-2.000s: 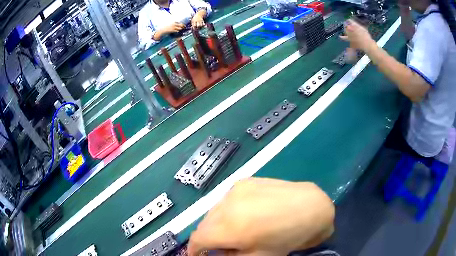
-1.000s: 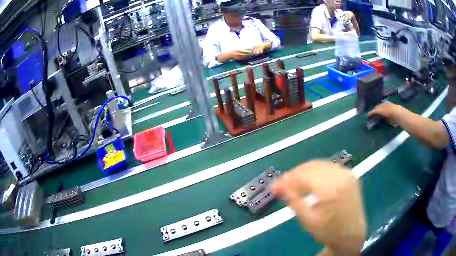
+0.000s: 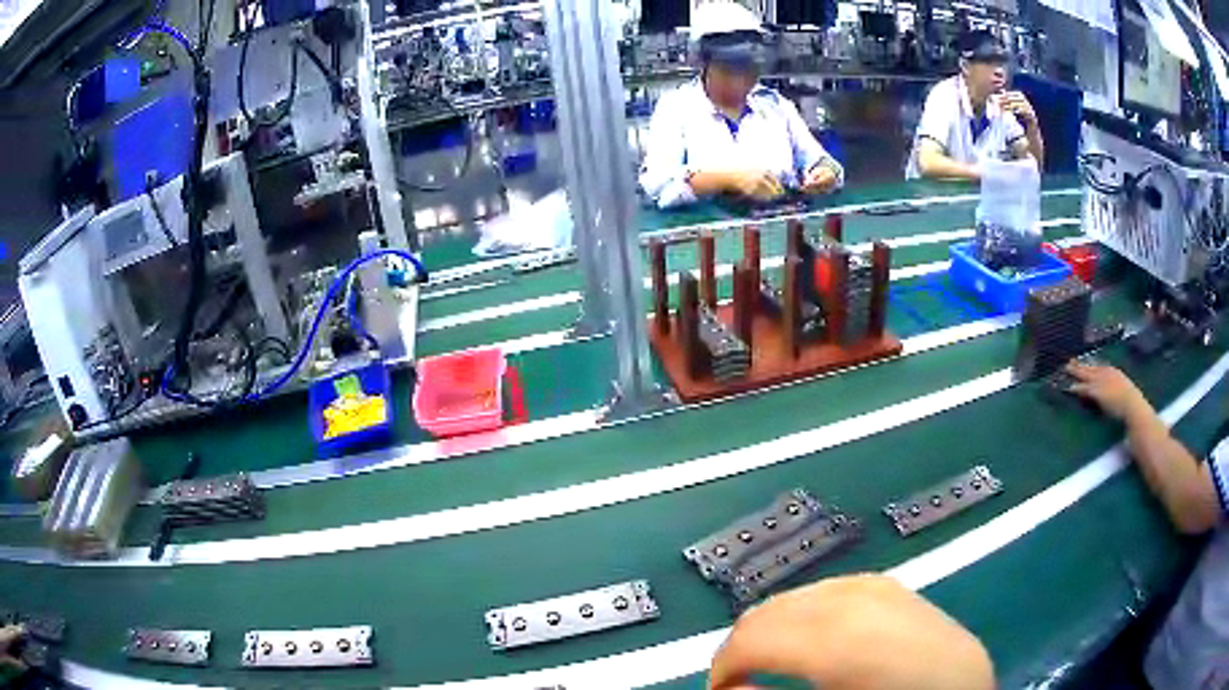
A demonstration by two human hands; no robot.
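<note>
My right hand [image 3: 852, 639] shows at the bottom edge, right of centre, blurred and cut off. Its fingertips are hidden, so I cannot see whether it holds anything. Just above it, a grey fixture plate [image 3: 755, 532] lies overlapping another plate [image 3: 795, 555] on the green line. Single plates with rows of small nests lie to the left, such as one plate [image 3: 572, 616] and another plate [image 3: 307, 647], and one plate [image 3: 943, 500] lies to the right. My left hand is not in view.
A red-brown rack [image 3: 775, 353] with upright posts stands beyond, beside a metal post [image 3: 603, 229]. Red [image 3: 460, 392] and blue [image 3: 351, 407] bins are at left. Another person's hand [image 3: 1108, 391] is by stacked plates [image 3: 1055, 328]. Another hand [image 3: 11, 650] shows at the left edge.
The view has levelled and turned left. My right hand rose beside the overlapping plates, then dropped towards the bottom edge. The neighbour's hand at right has lowered to the stacked plates.
</note>
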